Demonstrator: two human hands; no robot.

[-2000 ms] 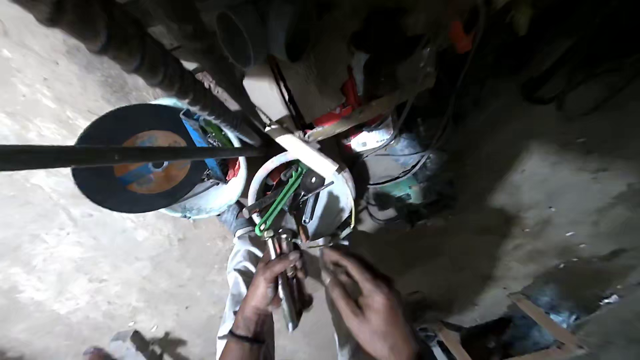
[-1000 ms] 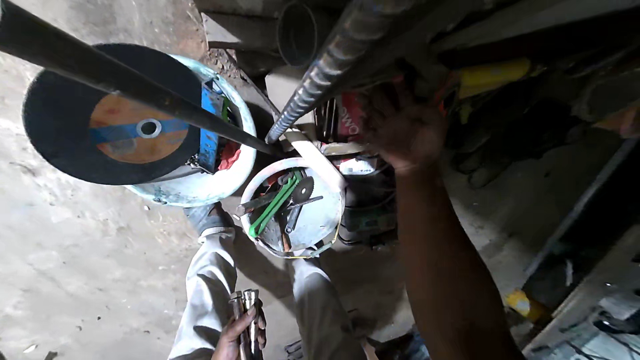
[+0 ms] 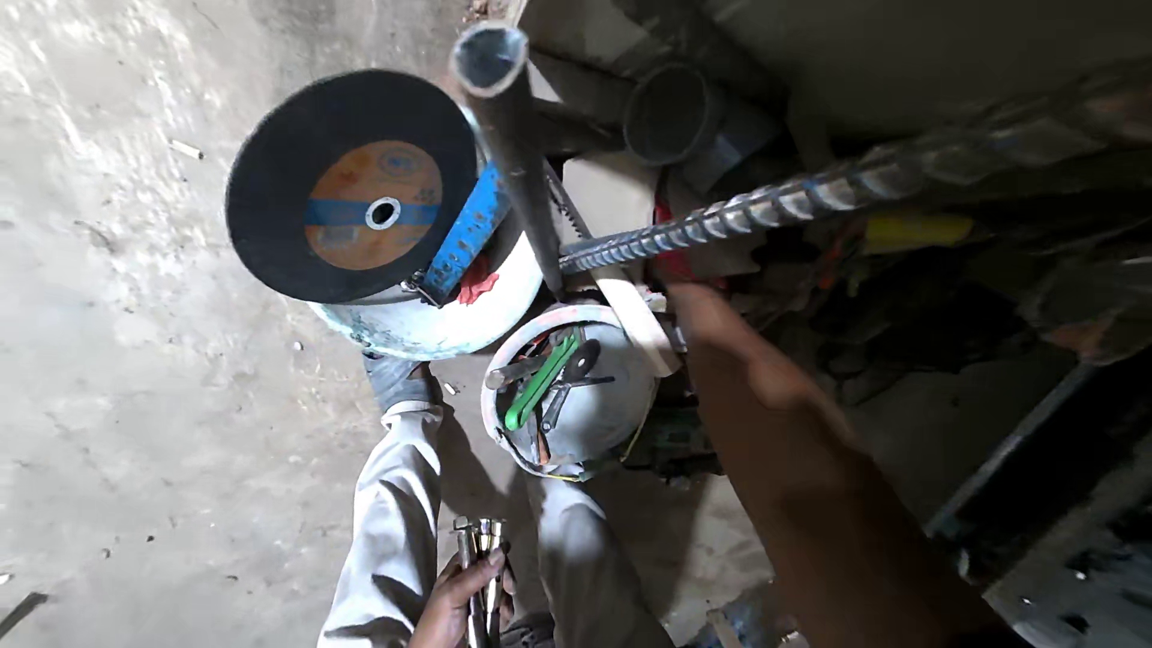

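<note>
My left hand (image 3: 463, 594) is closed around several metal bolts (image 3: 484, 567) at the bottom of the view. My right arm reaches forward past the right side of a white bucket; my right hand (image 3: 697, 301) lies in shadow near a red object (image 3: 670, 256), its fingers too dark to read. Inside the white bucket (image 3: 490, 409) are a green-handled tool (image 3: 542, 382), a small dark disc (image 3: 582, 358), and several metal hand tools. A large black cutting disc (image 3: 270, 198) with an orange label rests on a wider pale tub (image 3: 432, 337), beside a blue metal piece (image 3: 468, 232).
A dark metal pipe (image 3: 522, 153) and a length of ribbed rebar (image 3: 765, 207) rise toward the camera between the containers. A wooden strip (image 3: 641, 324) crosses the bucket's right rim. Behind stand a dark cylinder (image 3: 668, 115) and, to the right, a yellow object (image 3: 918, 231) among dark clutter.
Two seconds ago both hands were together near the bolts in front of the bucket. Since then, my right hand has gone forward to the right of the bucket; my left keeps the bolts. The view has shifted.
</note>
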